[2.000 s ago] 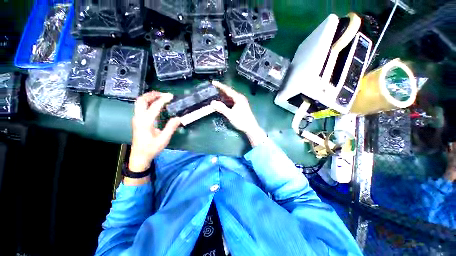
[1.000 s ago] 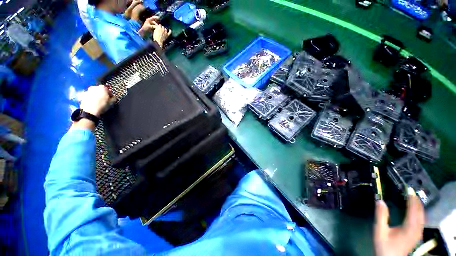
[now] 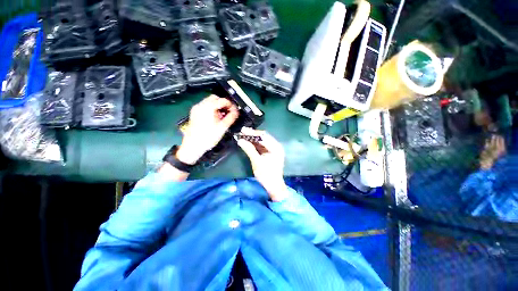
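Note:
An opened dark housing (image 3: 245, 116) lies at the bench's front edge under my hands. A pale strip (image 3: 244, 99) runs along its upper right part. My left hand (image 3: 205, 128) is over the housing with its fingertips bent together; whether they hold anything is hidden. My right hand (image 3: 266, 160) is at the housing's lower right, its thumb and fingers closed on a small dark brown piece (image 3: 253, 141) with silvery spots. My left hand hides much of the housing.
Patterned dark units (image 3: 203, 54) lie behind my hands. A blue bin (image 3: 35, 62) and clear bag (image 3: 29, 133) are at left. A white tape dispenser (image 3: 325, 62), yellowish roll (image 3: 410, 77) and metal partition edge (image 3: 397, 170) are at right. Another person's hand (image 3: 492, 151) shows beyond.
The view has swung from the black trays back to the bench. My left hand has left the trays and is over the opened housing. My right hand has closed on a small piece.

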